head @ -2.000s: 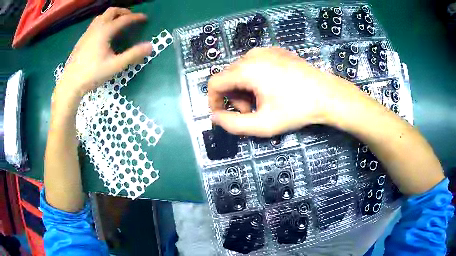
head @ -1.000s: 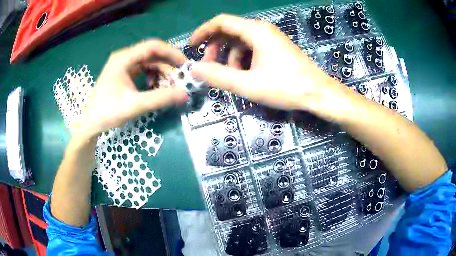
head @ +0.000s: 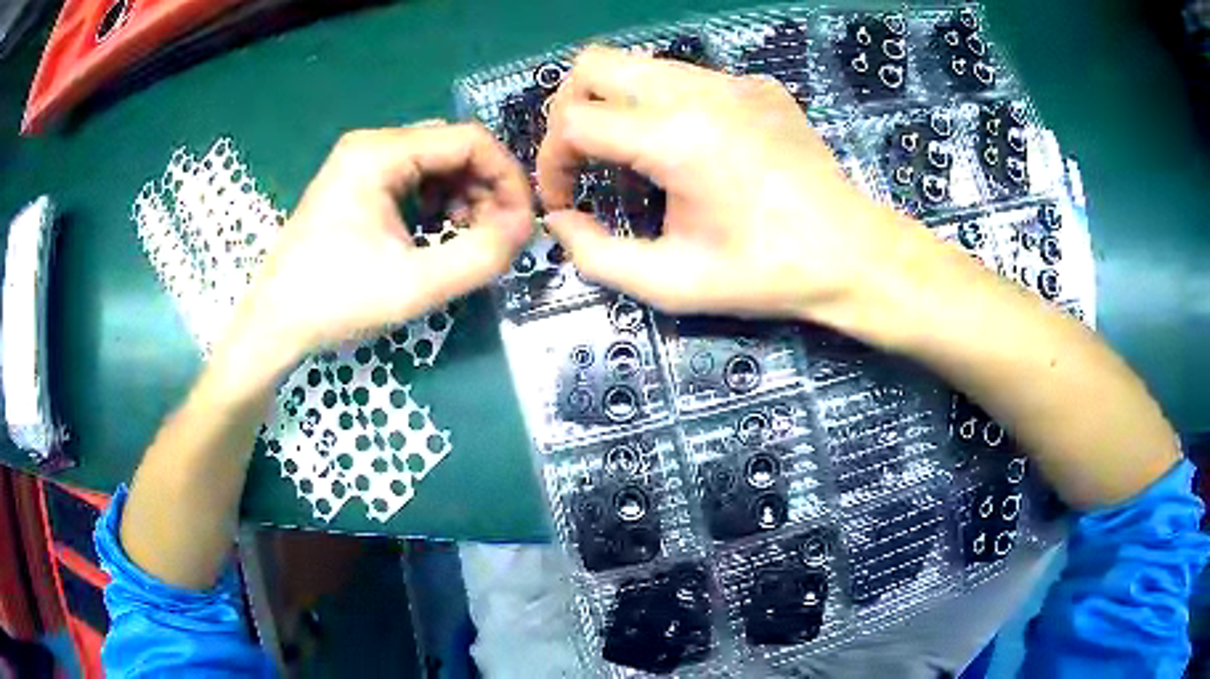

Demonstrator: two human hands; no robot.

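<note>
My left hand [head: 398, 239] is over the left edge of the clear tray [head: 878, 431], thumb and fingertips pinched together. A bit of white perforated strip [head: 441, 234] shows inside its finger loop and seems held; the fingers hide most of it. My right hand [head: 717, 199] is over the tray's upper left pockets, fingers curled, its fingertips almost touching the left ones. Anything between them is too small and blurred to tell. Black lens covers [head: 621, 511] with silver rings lie in the tray pockets. More white perforated strips [head: 356, 422] lie fanned out under and beside my left forearm.
A red-orange tray edge [head: 80, 60] is at the upper left. A long white block [head: 27, 332] lies at the far left of the green bench [head: 491, 438]. Below the bench at left is a red rack [head: 80, 570]. The clear tray overhangs the near bench edge.
My left hand came from the upper left strips to the tray's left edge with a strip piece. My right hand moved up and left from the middle-left pockets to meet it.
</note>
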